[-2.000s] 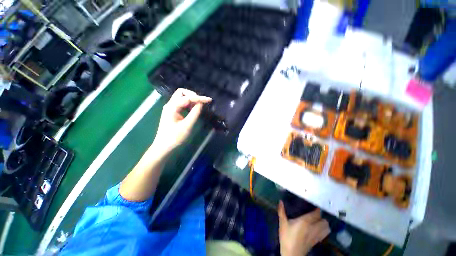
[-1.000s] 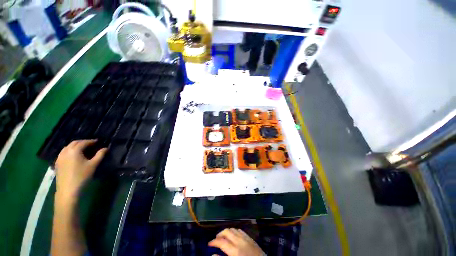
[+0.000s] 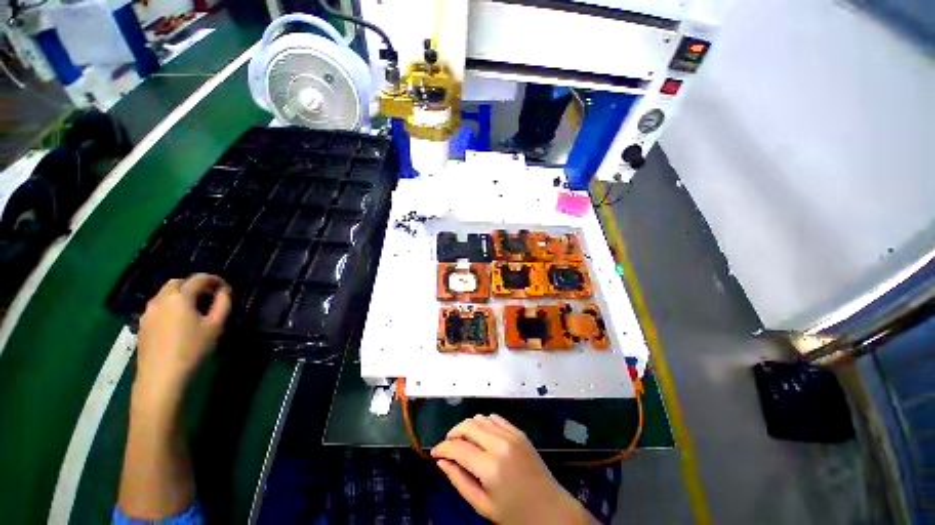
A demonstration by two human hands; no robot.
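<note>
The large black blister tray (image 3: pixel 297 220) lies left of the white machine base (image 3: pixel 410 359). My left hand (image 3: pixel 183 326) is over the tray's near left corner, thumb and forefinger curled towards each other; whether a small part is between them cannot be told. My right hand (image 3: pixel 500 467) is low in front of the base, over my lap, back upward with fingers bent; anything under it is hidden. On the base, orange fixture nests (image 3: pixel 451 330) stand in three rows on the fixture plate (image 3: pixel 605 308), several with black parts seated inside.
The brass-yellow dispensing head (image 3: pixel 425 103) hangs behind the nests. A white fan (image 3: pixel 310 90) stands behind the tray. Orange cables (image 3: pixel 408 420) loop at the base's front corners. A pink note (image 3: pixel 572 203) is at the back right. The green conveyor (image 3: pixel 62 349) runs at far left.
The view has swung from the conveyor side to face the machine. My left hand has shifted from the tray's near right part to its near left corner. The dark thing at my right hand no longer shows.
</note>
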